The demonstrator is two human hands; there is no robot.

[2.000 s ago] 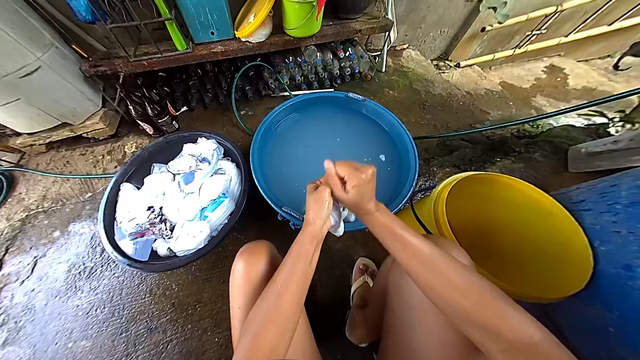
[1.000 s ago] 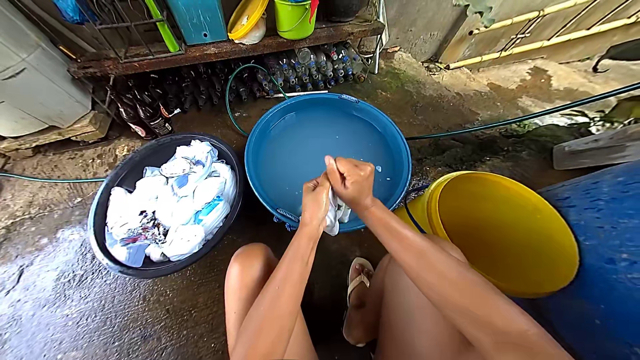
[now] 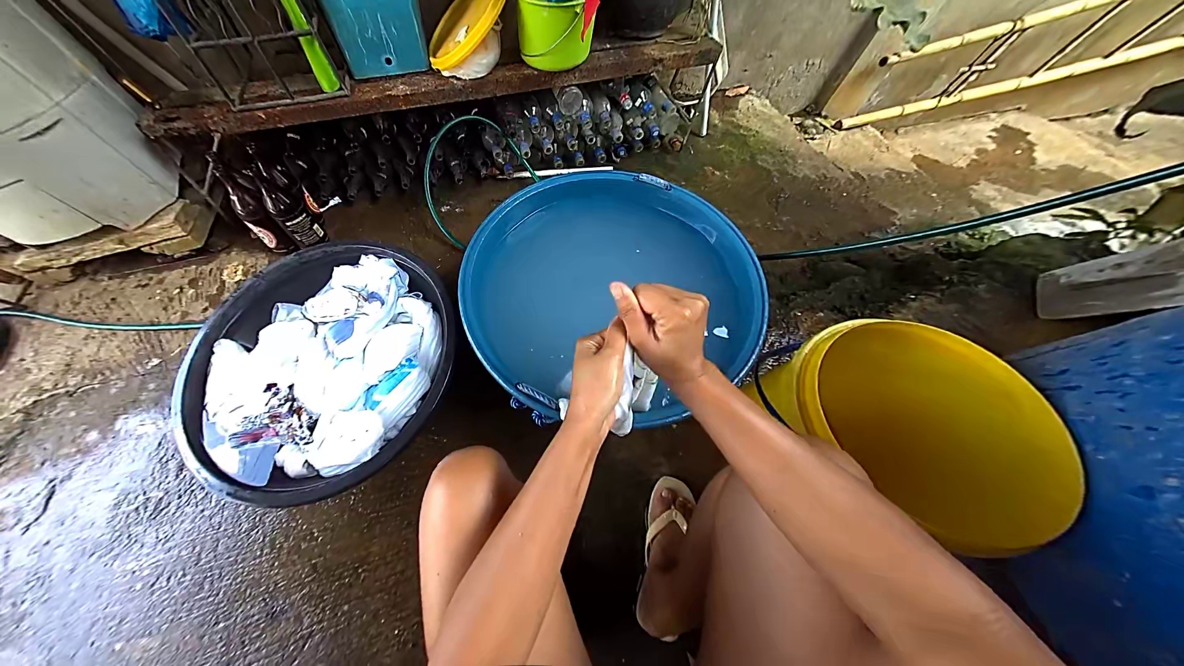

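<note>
Over the near rim of a round blue plastic tub [image 3: 474,277] holding cloudy water, my left hand [image 3: 599,372] and my right hand [image 3: 664,331] are closed side by side on a white wet cloth [image 3: 633,393]. The cloth hangs below the fists, and part of it lies in or close to the water; its full extent is hidden by my hands. Left of the tub, a black oval basin [image 3: 438,388] holds a heap of white clothes [image 3: 324,361], with a few blue and dark patterned pieces among them.
A yellow bucket [image 3: 943,435] leans open to the right, beside a large blue object [image 3: 1119,416]. A green hose [image 3: 971,220] runs behind the tub. Plastic bottles [image 3: 592,120] and dark glass bottles [image 3: 277,208] lie under a wooden shelf [image 3: 416,91]. The floor is wet.
</note>
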